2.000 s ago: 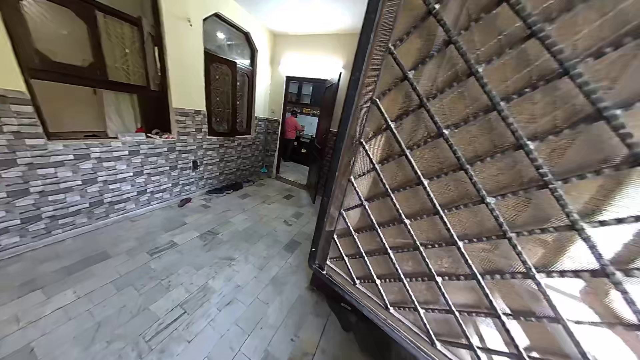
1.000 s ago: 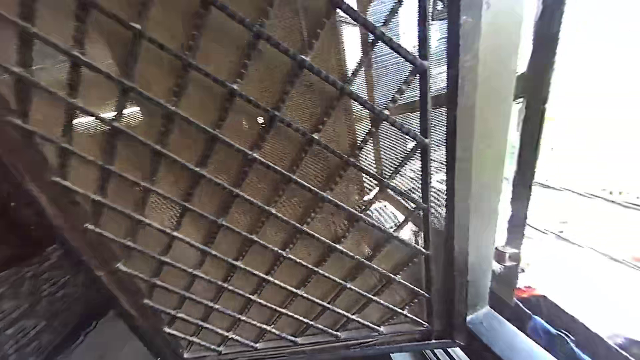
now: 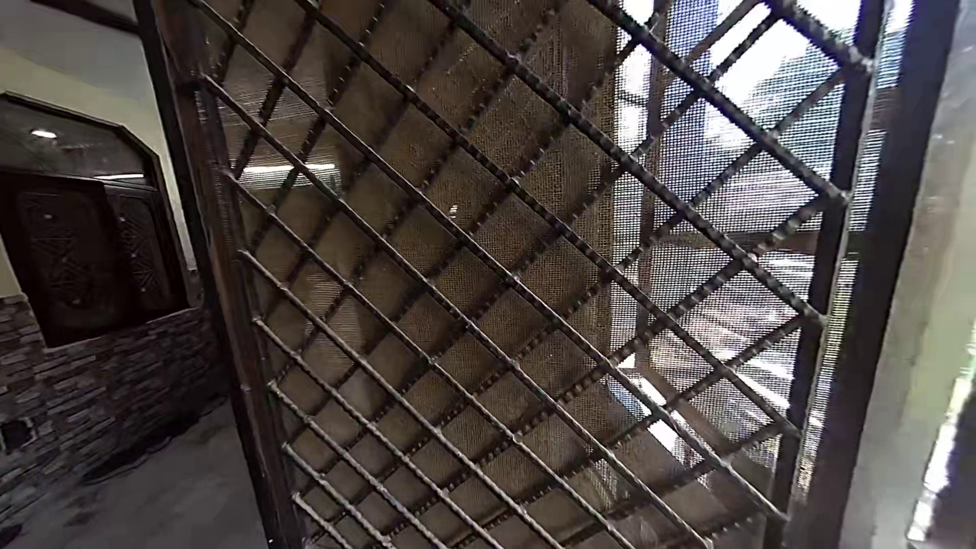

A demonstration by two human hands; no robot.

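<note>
Neither my left hand nor my right hand shows in the head view. A metal lattice door [image 3: 512, 280] of crossed twisted bars fills most of the view, with fine wire mesh behind the bars. Its dark frame edge [image 3: 229, 305] runs down the left side. Beyond the mesh on the right, bright light comes through; what lies there is blurred. A brownish surface shows behind the mesh in the middle.
At the left, a window with dark carved shutters [image 3: 76, 252] sits above a wall faced with narrow stone tiles [image 3: 114, 381]. A grey floor [image 3: 183, 488] lies below it. A pale post [image 3: 907, 305] stands at the right.
The view has swung right from the tiled passage to the lattice door, then partly back left. The person in red seen in the far doorway two seconds ago is out of view.
</note>
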